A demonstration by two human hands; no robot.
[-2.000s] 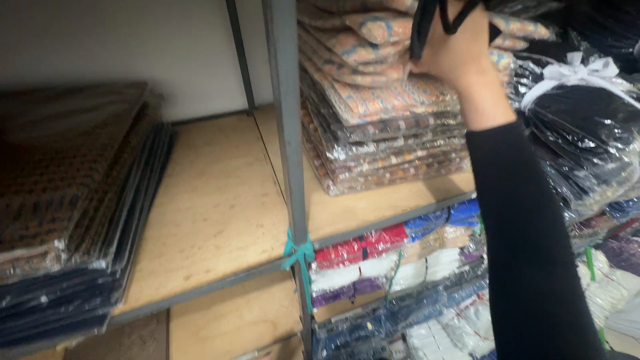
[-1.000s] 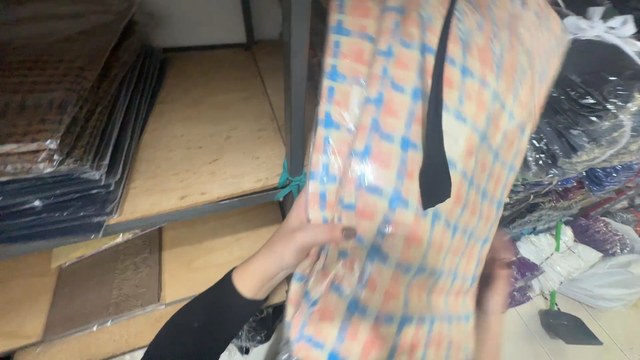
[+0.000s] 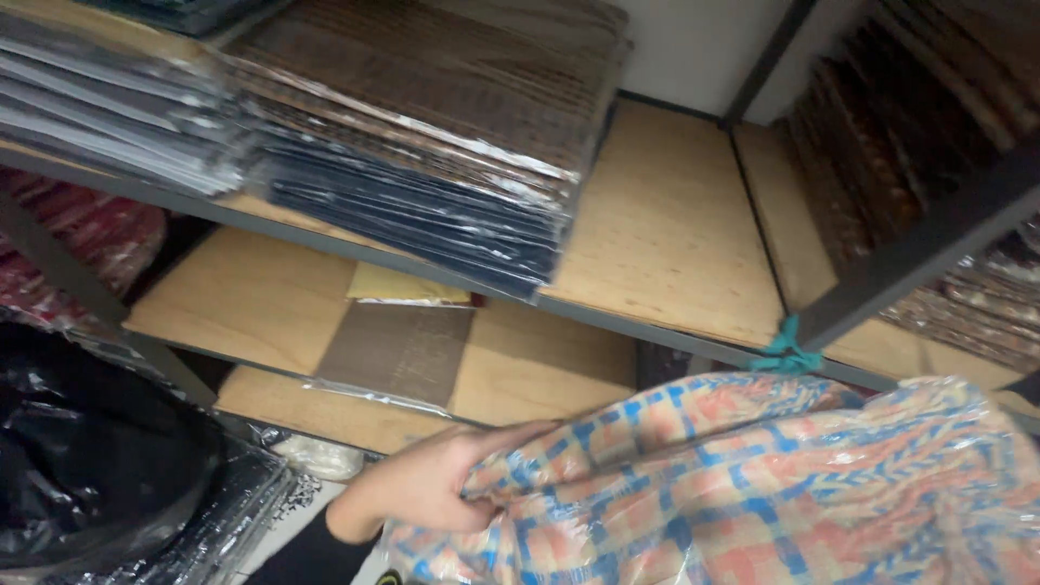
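Note:
A clear plastic-wrapped bundle of plaid fabric (image 3: 731,487), in peach, cream and blue, fills the lower right. My left hand (image 3: 443,479) grips its left edge, thumb and fingers pinched on the plastic and cloth; a dark sleeve covers the forearm. My right hand is out of sight. Above the bundle, a shelf carries a stack of brown patterned packages (image 3: 455,89) over dark navy packages (image 3: 406,211), all in clear plastic. On the lower shelf, left of the bundle and above my left hand, lies a flat brown packet (image 3: 398,353).
A grey metal shelf post (image 3: 918,244) with a teal tie (image 3: 786,349) stands at the right. Grey-white packages (image 3: 106,114) fill the upper left shelf. A large black plastic-covered bundle (image 3: 89,455) sits at the lower left. More brown wrapped packages (image 3: 967,317) are behind the post.
A hand was on the plaid stack at first; then both hands held a plaid bundle upright. Now the bundle is lower and slanted, and my right hand has left the view. The view has swung left.

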